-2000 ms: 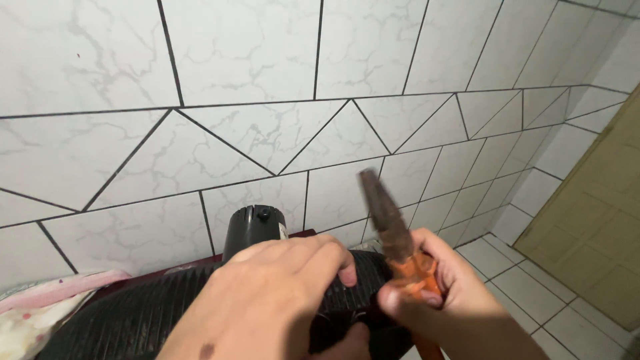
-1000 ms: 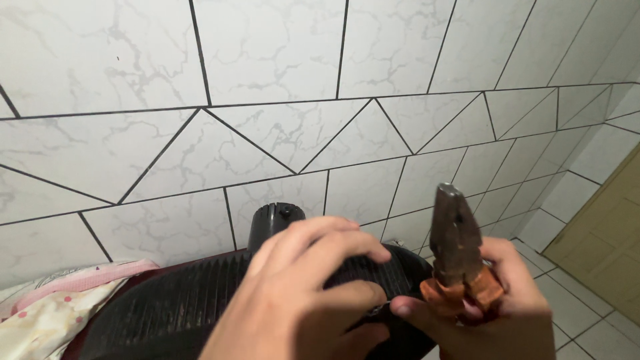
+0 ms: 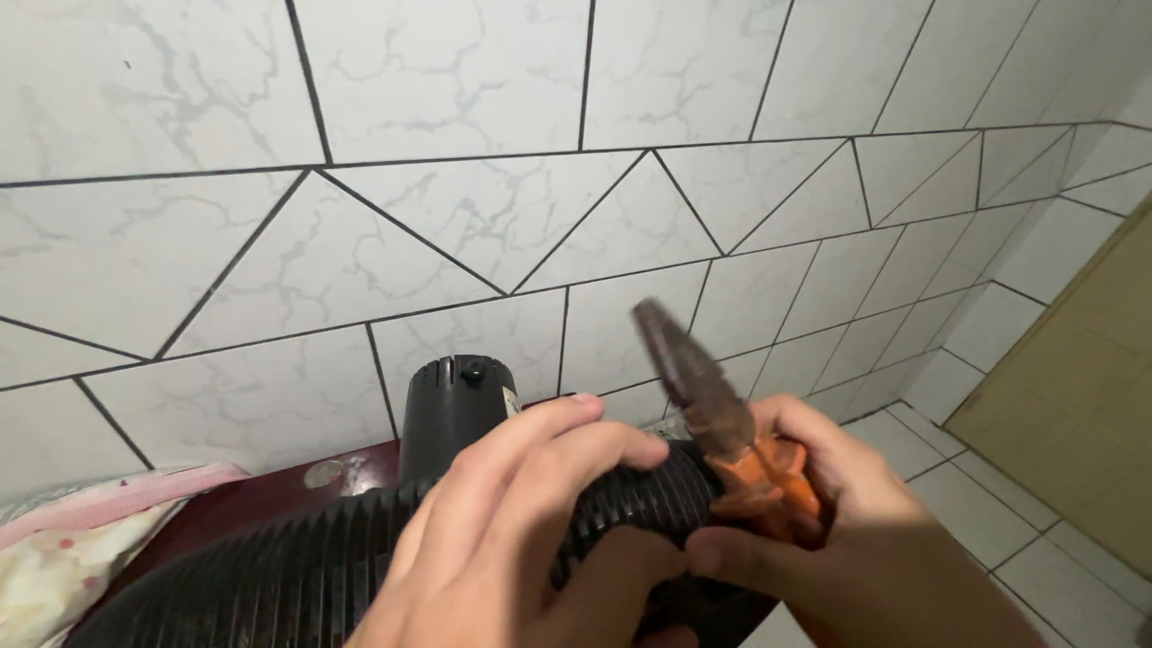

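Observation:
A black ribbed plastic fan housing (image 3: 270, 558) lies across the bottom of the view, with a round black motor cover (image 3: 454, 418) rising behind it. My left hand (image 3: 531, 531) is over the housing, its upper fingers spread and its thumb and index finger low at the front; whether they pinch a small part is hidden. My right hand (image 3: 837, 522) is closed around the orange handles of rusty combination pliers (image 3: 697, 387), whose jaws point up and to the left, off the housing. The right thumb tip is beside the left fingers at the housing's front.
The housing rests on a dark red surface (image 3: 225, 517) against a white tiled wall (image 3: 450, 216). A pink and cream spotted cloth (image 3: 72, 540) lies at the left. Floor tiles (image 3: 1017, 513) and a yellowish panel (image 3: 1071, 405) are at the right.
The pliers' jaws have turned from nearly upright one second ago to leaning left. My left hand stays over the housing, and my right hand keeps hold of the pliers.

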